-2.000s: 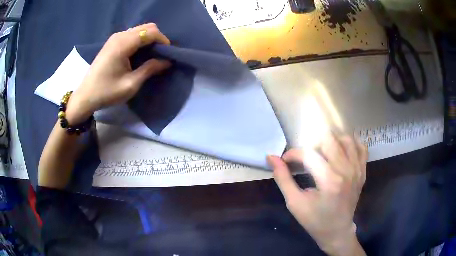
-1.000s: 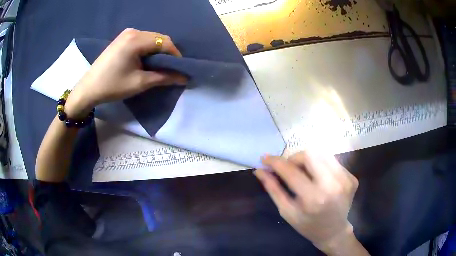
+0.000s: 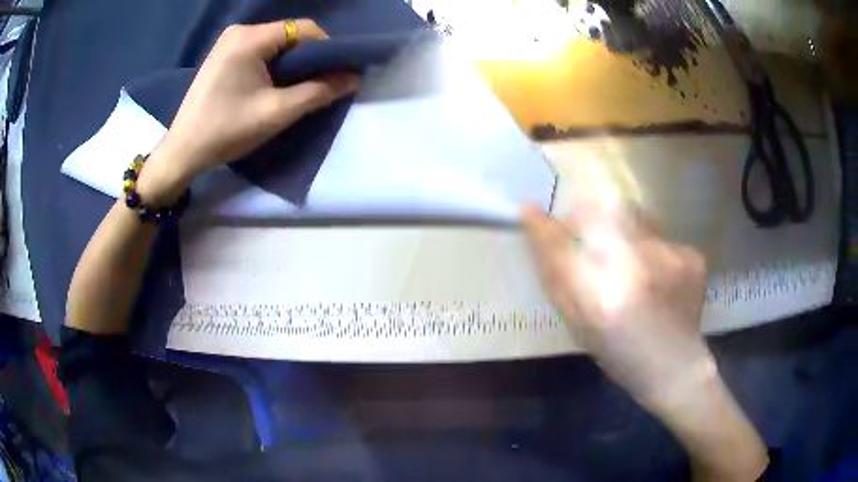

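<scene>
The dark panel (image 3: 94,47) covers the left and upper left of the table. A white piece (image 3: 423,155) lies against it, its blunt pointed end at the right; a second white part (image 3: 115,151) shows left of my wrist. My left hand (image 3: 254,94), with a ring and beaded bracelet, pinches a fold of the dark cloth between thumb and fingers. My right hand (image 3: 630,292) is blurred and glare-washed, its fingertips at the lower corner of the white piece's right end; the grip there is partly hidden.
Black-handled scissors (image 3: 776,169) lie at the right, blades pointing up. The worn yellow-brown machine bed (image 3: 564,85) is at the upper right with dark chipped spots. A printed ruler scale (image 3: 376,322) runs along the white table's front edge. A red object (image 3: 52,377) is at lower left.
My right hand and the white piece's right end have moved up, away from the table's front edge. My left hand has risen slightly, still holding the fold.
</scene>
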